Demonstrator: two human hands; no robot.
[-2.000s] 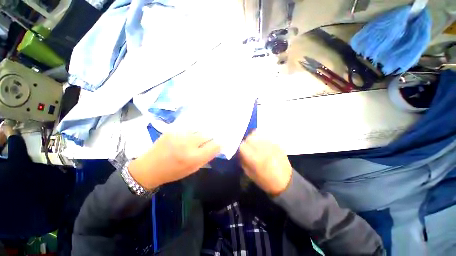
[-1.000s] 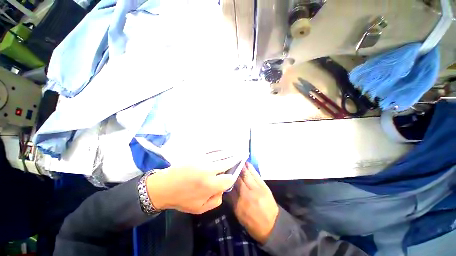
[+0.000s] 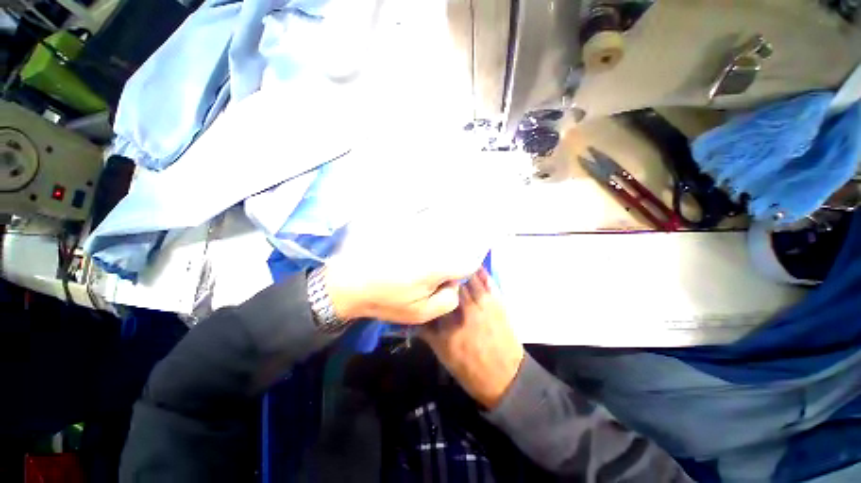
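Note:
A pale blue garment [image 3: 274, 179] lies heaped on the white table left of the needle, partly washed out by glare. Royal blue cloth shows at its edge, under and beside my hands. My left hand [image 3: 392, 288], with a metal watch at the wrist, grips the garment edge at the table's front. My right hand [image 3: 477, 340] is close beside it, its fingers on the same edge and a bit of blue cloth. The presser foot area [image 3: 496, 137] is above and beyond my hands, with no hand at it. The fingertips are partly lost in glare.
The machine head [image 3: 661, 57] is at upper right. Red-handled snips [image 3: 633, 193] and black-handled scissors [image 3: 694, 198] lie right of the needle. A blue fringed bundle [image 3: 774, 156] hangs at far right. Blue and grey cloth [image 3: 717, 377] lies at lower right. Another machine [image 3: 52, 170] stands at left.
Both hands have come closer together at the garment edge, the left now partly over the right. More royal blue cloth shows below the left hand. The view has shifted.

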